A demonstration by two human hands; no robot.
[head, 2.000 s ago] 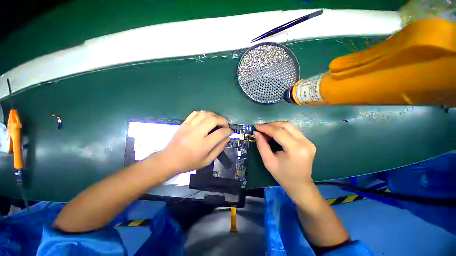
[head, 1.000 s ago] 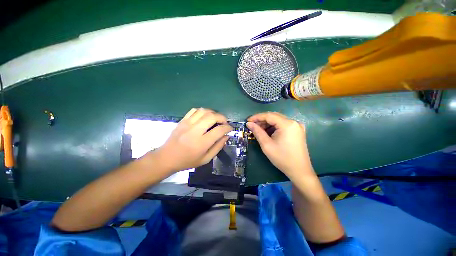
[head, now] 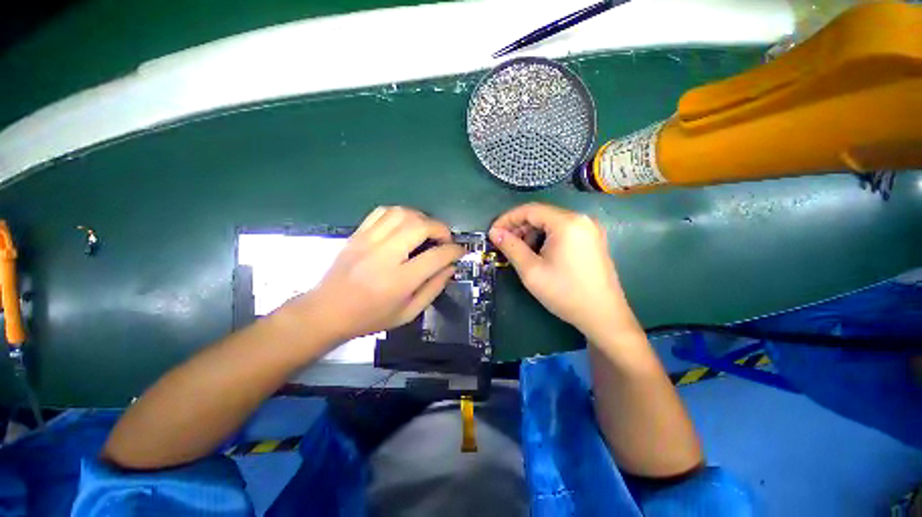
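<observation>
The open tablet [head: 349, 382] lies on the green bench, white inside at left with black patches. Its main board [head: 481, 303] runs along the right end. A gold flex cable [head: 467, 424] sticks out over the bench's near edge. My left hand [head: 389, 271] rests over the tablet, fingertips at the board's upper part. My right hand [head: 556, 257] has thumb and index finger together at the tablet's upper right corner, beside a small gold flex. Whether either hand's fingertips hold a small part is too small to tell.
The round screw tray [head: 531, 123] stands behind the tablet. The large orange screwdriver [head: 778, 106] hangs at upper right, tip beside the tray. Tweezers [head: 561, 27] lie on the white strip [head: 253, 76]. An orange handle [head: 10, 283] is at far left, a tiny loose part [head: 91, 240] near it.
My right hand has moved left to the board's upper corner, thumb and finger closer together. My left hand stays over the board. The whole view has shifted slightly.
</observation>
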